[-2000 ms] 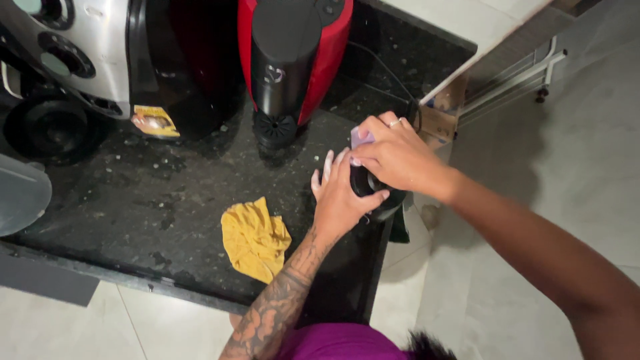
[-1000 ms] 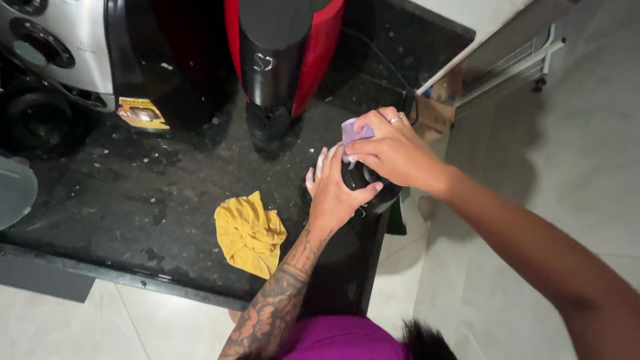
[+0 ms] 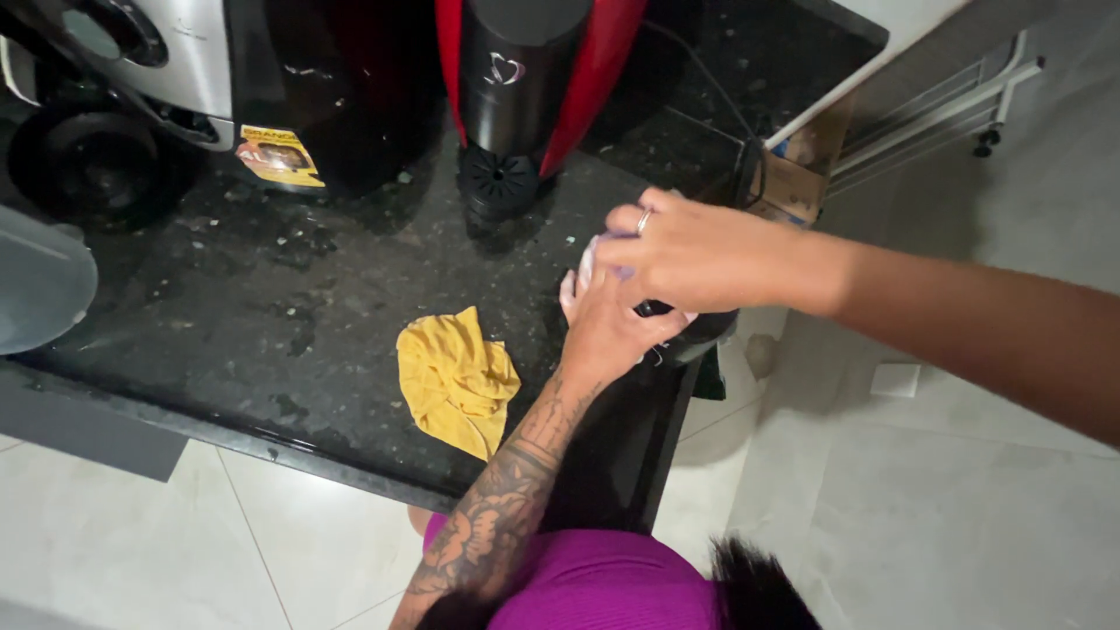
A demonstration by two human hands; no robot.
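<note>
A round black object [image 3: 700,337], its kind not clear, sits at the right end of the black stone counter, mostly covered by both hands. My left hand [image 3: 612,319] holds it from the near left, fingers wrapped about its top. Over it is my right hand [image 3: 678,249], with a ring on one finger, pinching a light purple cloth or sponge [image 3: 623,272] that shows only in part between the fingers. A crumpled yellow cloth [image 3: 459,381] lies on the counter left of my left forearm.
A red and black capsule coffee machine [image 3: 525,96] stands behind the hands. At the left are a black and silver appliance [image 3: 297,87] and a translucent plastic container [image 3: 39,284]. Beyond the right edge of the counter [image 3: 669,446] are a cardboard box [image 3: 792,188] and a white metal rack [image 3: 945,105].
My right hand has shifted over the top of the black object and now covers more of the purple piece and of my left fingers. The yellow cloth lies as before.
</note>
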